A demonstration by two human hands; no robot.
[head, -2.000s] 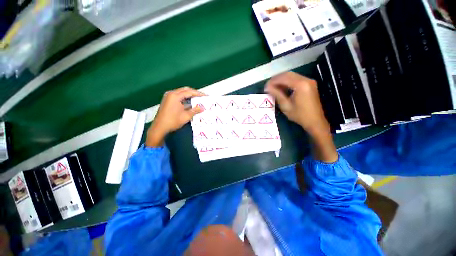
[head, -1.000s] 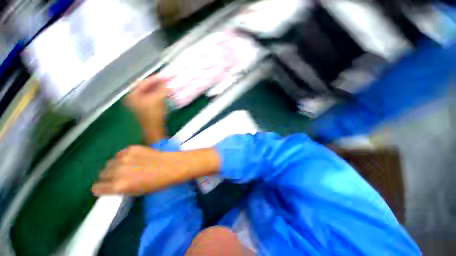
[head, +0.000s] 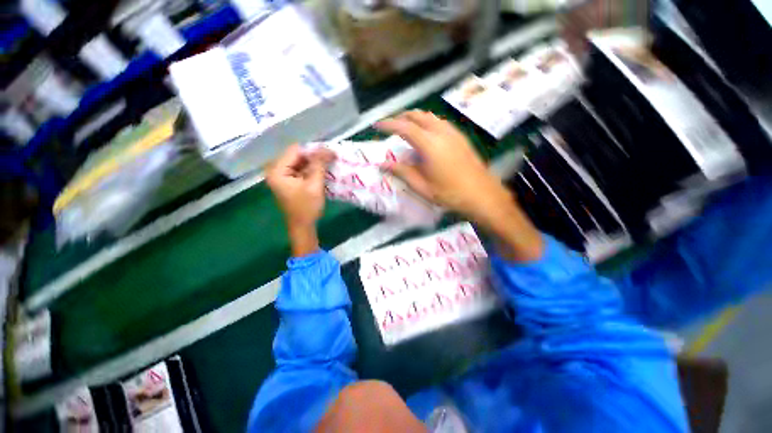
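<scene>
A white label sheet (head: 360, 179) with red triangles is held above the belt between both hands and bends. My left hand (head: 300, 182) grips its left edge with thumb and fingers. My right hand (head: 444, 165) is at its right part, thumb on the front and fingers behind. The sheet's lower right part is blurred. A stack of label sheets (head: 430, 282) with rows of red triangles lies on the dark green ledge below, beside my right forearm.
A large white carton (head: 267, 84) with blue printing sits across the belt. Plastic bags (head: 118, 190) are left of it. Product boxes (head: 516, 84) lie on the belt; dark-sided boxes (head: 584, 182) lean at right. Labelled boxes (head: 152, 397) stand at lower left. A blue sleeve (head: 711, 245) shows at right.
The view has turned. My crossed arms have parted, and my right hand has moved from the lower left to the sheet's right part. The stack, partly covered before, now shows its triangles.
</scene>
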